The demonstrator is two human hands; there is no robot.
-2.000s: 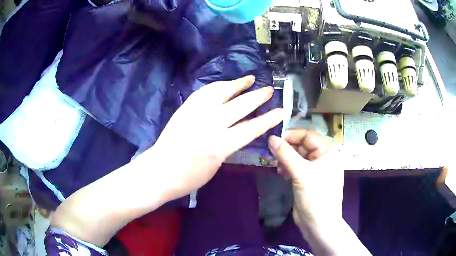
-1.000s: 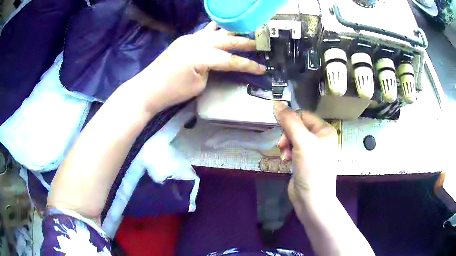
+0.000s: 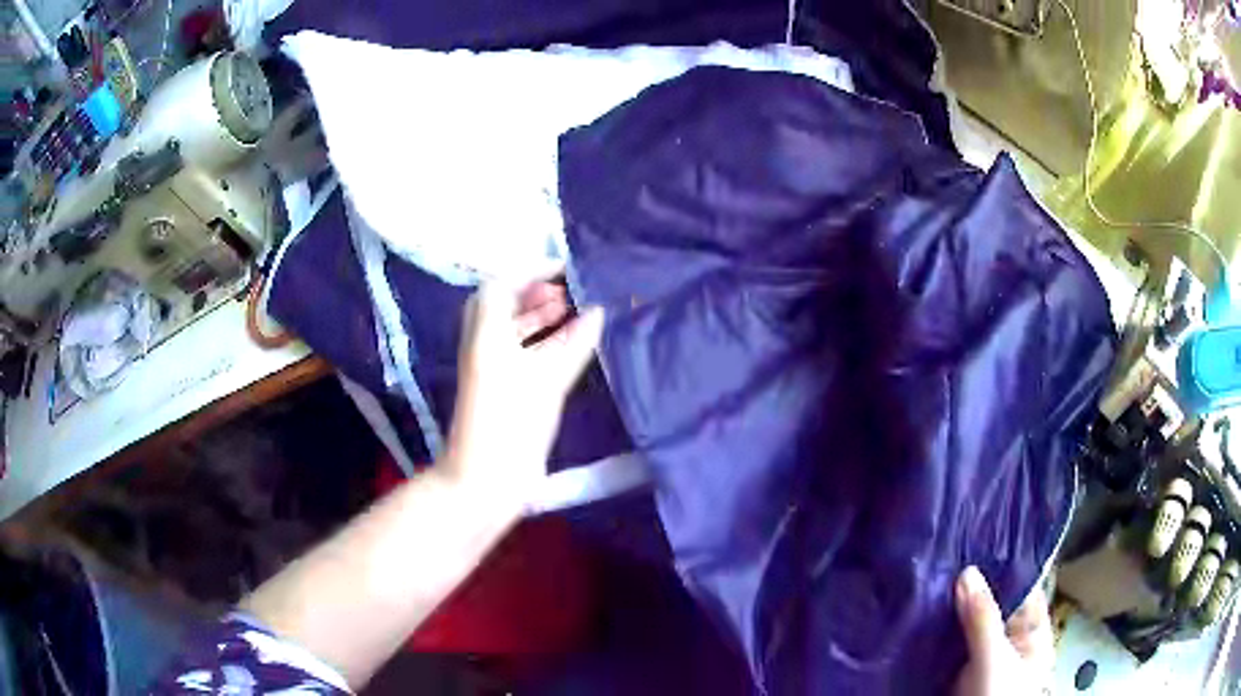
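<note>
A dark purple quilted panel (image 3: 776,313) is spread in front of me, its right side next to the overlock machine (image 3: 1132,544). My left hand (image 3: 524,360) is at the panel's left edge, beside the white lining piece (image 3: 436,163); its thumb and fingers are at the edge, partly blurred. My right hand (image 3: 1004,639) pinches the panel's lower right edge, thumb on top, fingers partly hidden under the cloth. The presser foot is not clearly seen.
A second sewing machine (image 3: 150,218) stands on a white table (image 3: 150,408) at the left. A light-blue round object (image 3: 1215,364) is at the right edge, above the tension dials (image 3: 1188,544). Yellow-green cloth (image 3: 1164,150) lies at the upper right. Red cloth (image 3: 510,598) shows below.
The view has swung left, so the overlocker now sits at the right edge. My hands have left the presser foot area and are wide apart on the panel, which is now spread out.
</note>
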